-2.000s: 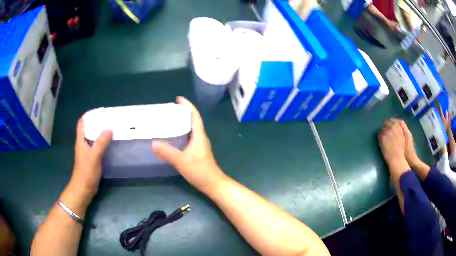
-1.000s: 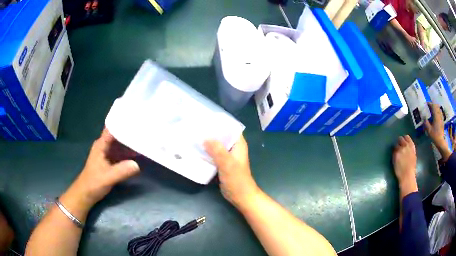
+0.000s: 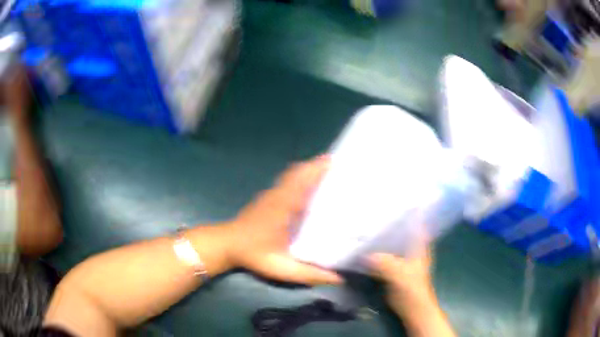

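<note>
The view is strongly blurred. An assembled unit [image 3: 378, 178], white on top with a paler frosted side at its right, is tilted above the bench. My left hand [image 3: 283, 224] grips its left side, with the thumb along the lower edge. My right hand [image 3: 402, 266] is at its lower right side, partly hidden by the unit, and holds it too. The coiled black power cable [image 3: 299, 317] lies on the bench below the unit.
Blue and white closed cartons [image 3: 131, 62] stand at upper left. White waiting units [image 3: 483, 115] and open blue cartons [image 3: 543, 204] stand at right. Another person's arm [image 3: 33, 178] shows at the left edge, and a dark-haired head [image 3: 25, 299] at lower left.
The view has swung left, so the cartons and cable appear farther right. The unit has been turned and tilted between my hands, nearer the waiting units in the picture. Another person's arm has appeared at left.
</note>
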